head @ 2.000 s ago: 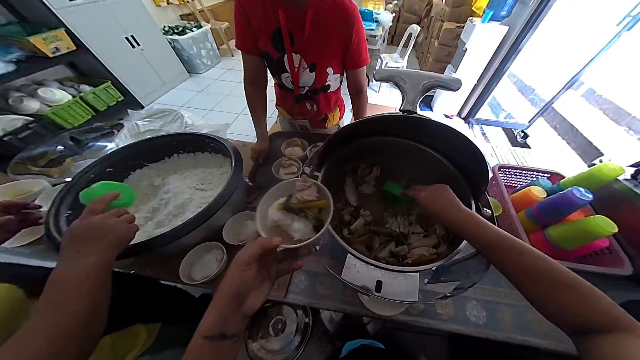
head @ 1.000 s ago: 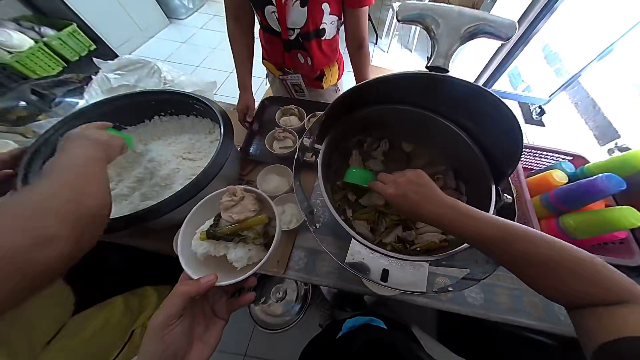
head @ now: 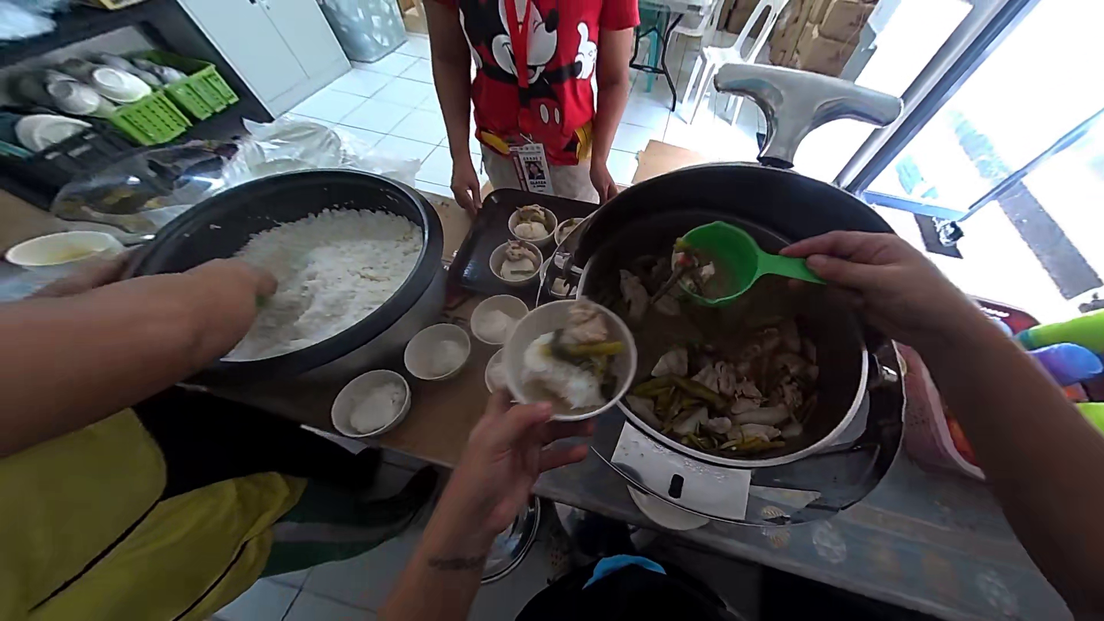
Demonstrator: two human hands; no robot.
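My left hand (head: 517,453) holds a white bowl (head: 569,358) of rice, meat and green vegetable from below, at the near left edge of a large pot (head: 733,461). Between the fingers of my right hand (head: 871,272) is the handle of a green plastic scoop (head: 729,259), tilted above the stew, with some food in its cup. Meat pieces and green vegetables (head: 733,388) lie in broth in the pot. Bowls of rice (head: 371,404) stand left of my bowl. A dark tray (head: 483,250) beyond holds several filled bowls.
At left, a co-worker's arm (head: 129,336) reaches into a large pot of rice (head: 336,267). A person in a red shirt (head: 552,78) stands across the table by the tray. A pink basket (head: 936,414) with colourful plastic tumblers (head: 1065,362) is at right. A metal lid (head: 517,543) lies below the table edge.
The green scoop, low in the pot a second ago, is now raised and tilted above the stew with food in it. The bowl in my left hand is now at the pot's rim.
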